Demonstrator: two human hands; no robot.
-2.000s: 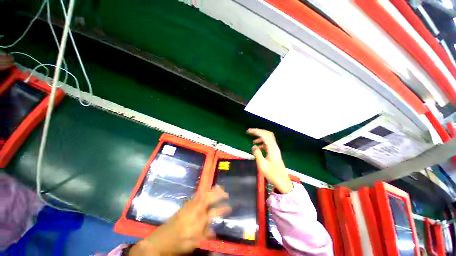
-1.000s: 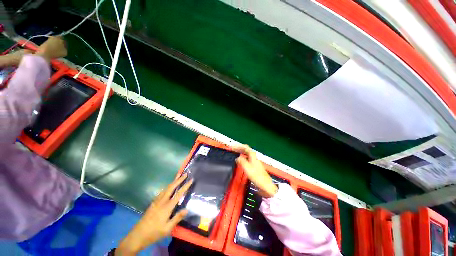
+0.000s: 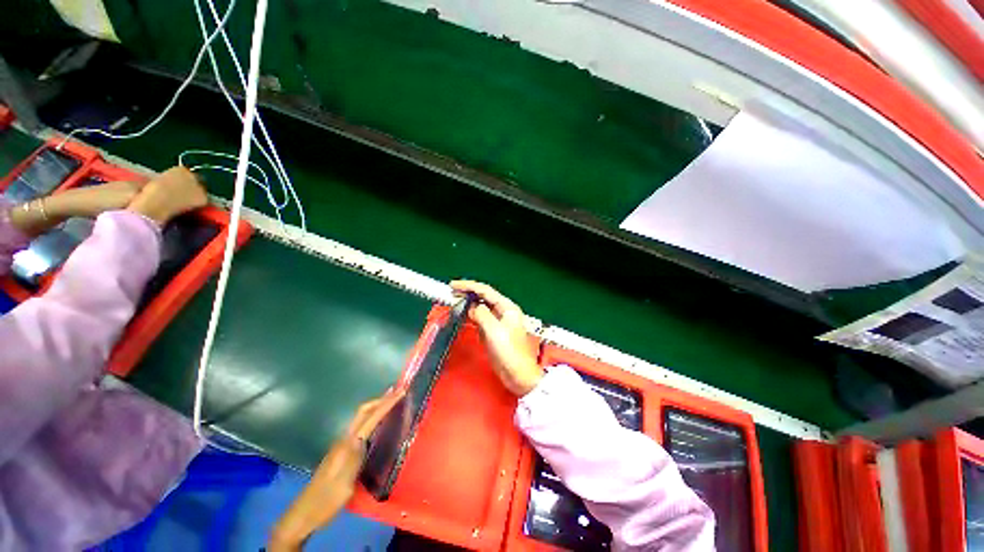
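A dark tablet [image 3: 415,399] stands tilted nearly edge-on at the left side of a red foam tray [image 3: 469,431], whose recess shows bare red. My left hand [image 3: 343,469] holds the tablet's lower left edge. My right hand [image 3: 499,336] grips its upper end with the fingertips. The tablet's screen faces away to the left and cannot be read. My right sleeve covers part of a second tablet [image 3: 556,507] lying in its tray to the right.
Another tablet [image 3: 707,464] lies in a tray further right, beside stacked red trays [image 3: 822,496]. At left, another person's arms [image 3: 130,243] reach over trays. A white cable [image 3: 229,248] hangs in front. A blank sheet [image 3: 798,210] and a printed page [image 3: 928,323] hang from the shelf.
The tablet that lay flat in the left tray a second ago is now lifted and tipped onto its edge. Both hands now hold it. The other person's arms have moved right.
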